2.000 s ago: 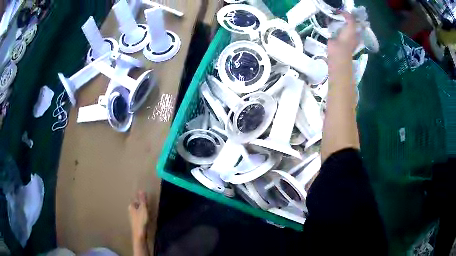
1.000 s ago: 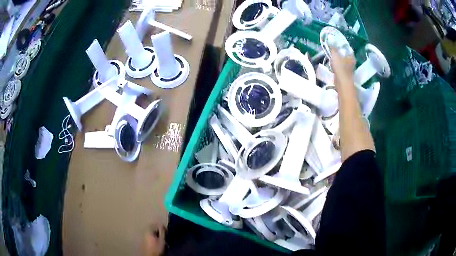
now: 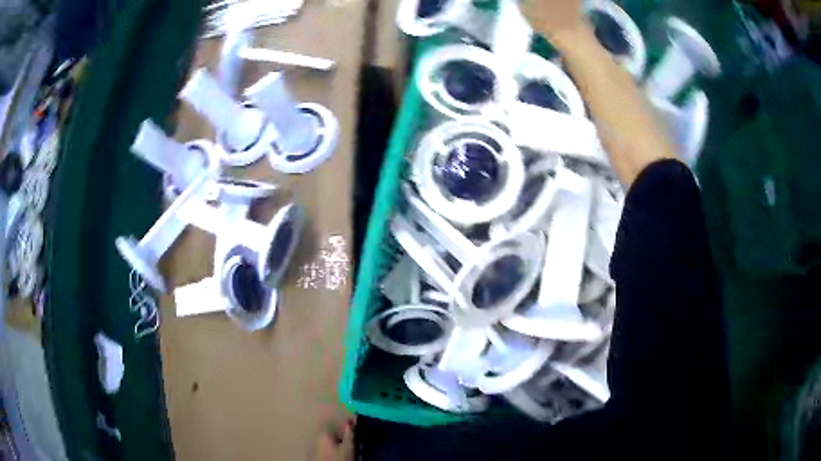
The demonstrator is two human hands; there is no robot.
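Note:
A green plastic crate (image 3: 365, 297) is heaped with white lamp heads, each a white ring with a dark centre disc and a flat white stem (image 3: 560, 261). My right hand (image 3: 554, 13) is over the crate's far part, blurred and cut off by the top edge. What its fingers hold, if anything, is hidden. A lamp head (image 3: 614, 34) lies just right of that hand. My left hand (image 3: 333, 434) shows only as blurred fingers low on the brown board's right edge; its grip cannot be made out.
The brown board (image 3: 243, 396) bears several upright ringed stems (image 3: 293, 126), a tangled group of lamp heads (image 3: 248, 284), loose white strips (image 3: 252, 13) and a pale scattered pile (image 3: 326, 264). A white cable (image 3: 142, 306) and white scrap (image 3: 110, 363) lie on the green surface left.
The view has shifted. My right hand has moved up and left across the crate's far part; the white ringed piece and crumpled white cloth seen at it no longer show there. My left hand is less visible.

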